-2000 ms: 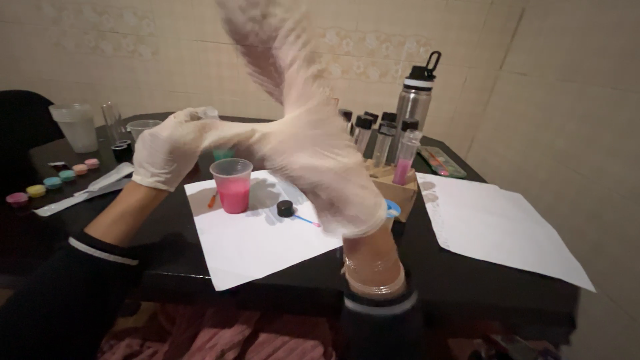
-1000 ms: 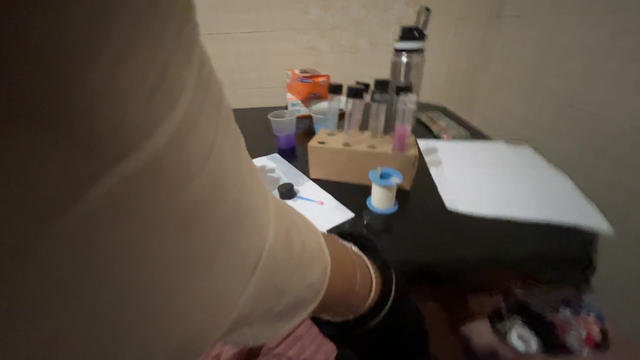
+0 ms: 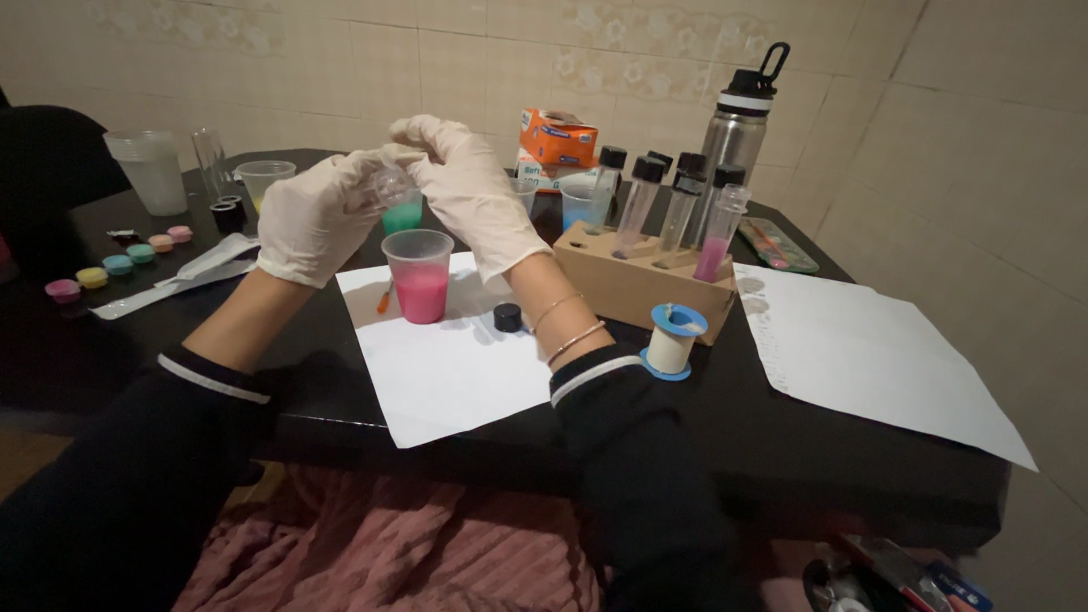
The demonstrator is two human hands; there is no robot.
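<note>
My left hand [image 3: 319, 214], in a pale glove, is closed around a clear tube [image 3: 393, 183] whose round end faces me. My right hand [image 3: 467, 191], gloved too, touches the tube's far side, its fingertips bent; whether it grips anything is hidden. Below them a plastic cup of pink liquid [image 3: 422, 285] stands on a white sheet [image 3: 459, 387]. A black cap [image 3: 507, 318] lies on the sheet near my right wrist, and an orange-tipped brush [image 3: 385, 299] lies left of the cup. Behind my hands is a cup of green liquid [image 3: 401, 218].
Right of my forearm stand a cardboard rack [image 3: 646, 285] of capped tubes, one uncapped tube of pink liquid [image 3: 712, 255], and a tape spool [image 3: 671, 344]. A steel bottle [image 3: 738, 127] stands behind. Paint pots [image 3: 117, 264], stacked cups [image 3: 153, 174] and white wrappers [image 3: 183, 276] are on the left.
My right arm, raised across the view and blurred before, is now lowered, with its hand beside my left hand at the clear tube. The view has swung back left since one second ago.
</note>
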